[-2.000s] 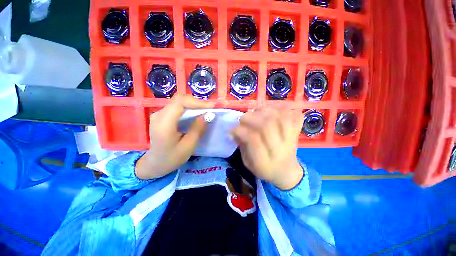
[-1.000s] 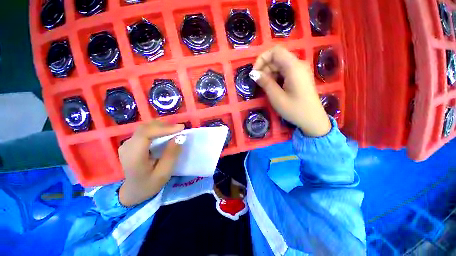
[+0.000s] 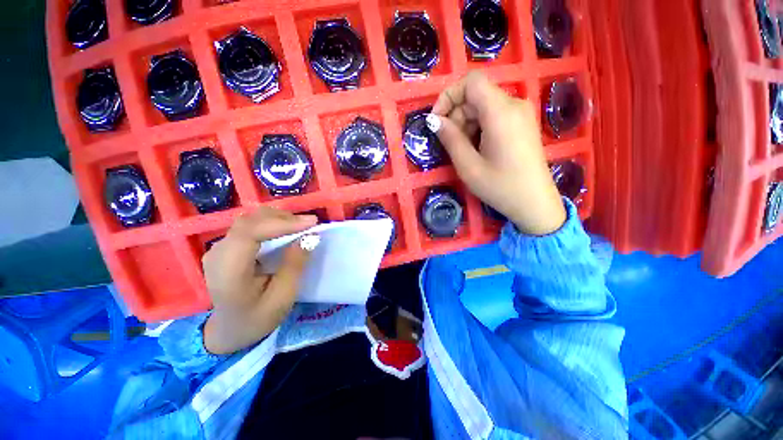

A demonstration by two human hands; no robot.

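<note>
My left hand (image 3: 253, 288) holds a folded white sheet (image 3: 343, 262) over the near edge of the red foam tray (image 3: 193, 133). Its thumb lies on the sheet. My right hand (image 3: 506, 159) has thumb and index finger close together at the upper edge of a dark, glossy watch head (image 3: 422, 144) in its pocket. A small white spot shows at the thumb tip; I cannot tell whether it is a nail or a white piece. Other watch heads (image 3: 282, 165) sit one per pocket. The near left corner pocket (image 3: 159, 275) is empty. Some near pockets are partly hidden by my hands.
Stacked red foam trays (image 3: 648, 129) stand to the right, with another filled tray (image 3: 730, 215) tilted beyond them. A white object (image 3: 34, 193), cut off by the edge, lies on the dark green surface (image 3: 26, 112) at left. Blue stools (image 3: 60, 344) stand on the blue floor.
Since two seconds ago, my right hand has left the sheet and moved up to a watch head. The tray appears shifted left and tilted in view. Little differs from one second ago.
</note>
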